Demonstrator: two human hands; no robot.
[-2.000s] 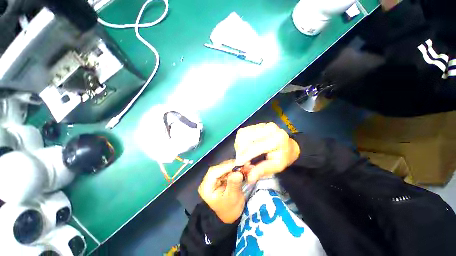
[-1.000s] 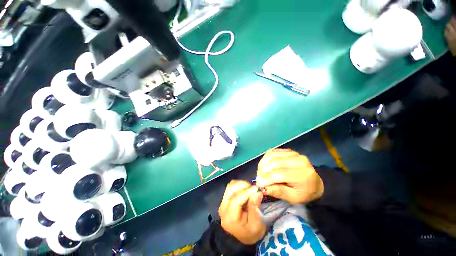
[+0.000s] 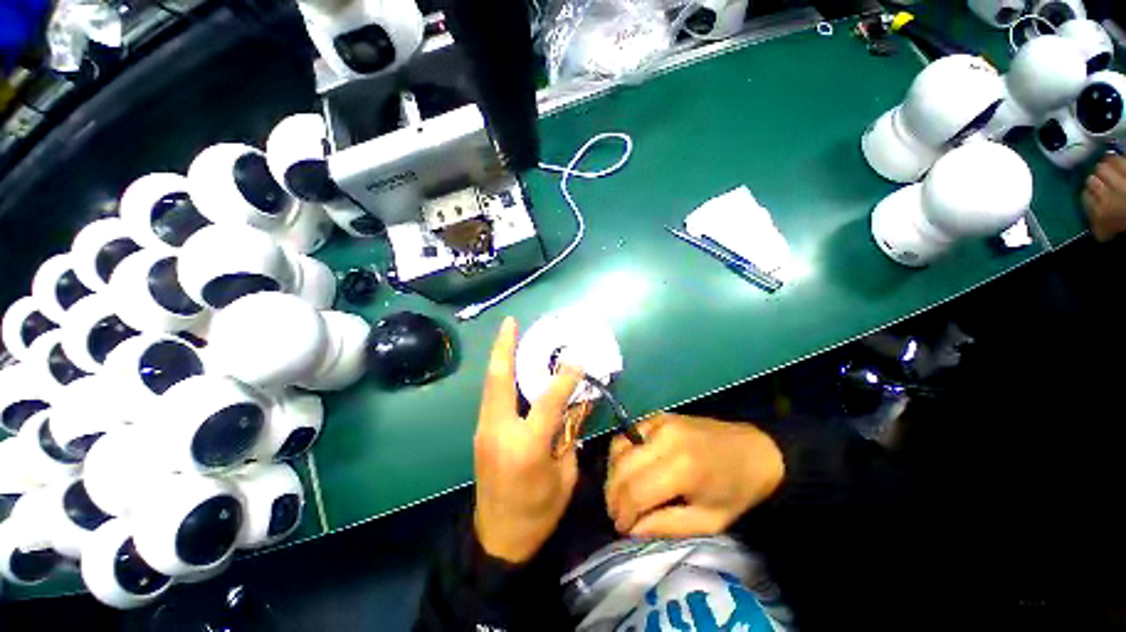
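Note:
A round white camera housing (image 3: 590, 346) lies at the bench's front edge, its opening up. Orange-brown wires (image 3: 572, 426) hang from its near side. My left hand (image 3: 525, 463) is on the housing, index finger along its left side and thumb at the opening, steadying it. My right hand (image 3: 692, 475) is closed on a slim dark item (image 3: 615, 410), tweezers or a black lead, that reaches to the housing's right side. I cannot tell which it is. The inside of the housing is partly hidden by my thumb.
Piled white cameras (image 3: 266, 340) fill the left, with a black dome (image 3: 410, 348) beside them. A screw feeder (image 3: 426, 161) and white cable (image 3: 574, 222) stand behind. A pen-like tool (image 3: 729, 259) lies by white paper (image 3: 741, 222). More cameras (image 3: 975, 191) and another person's hand (image 3: 1105, 198) are right.
My hands have moved from over my lap, where they worked together on something small, up to the housing and apart. The view has shifted, showing more bench at the back.

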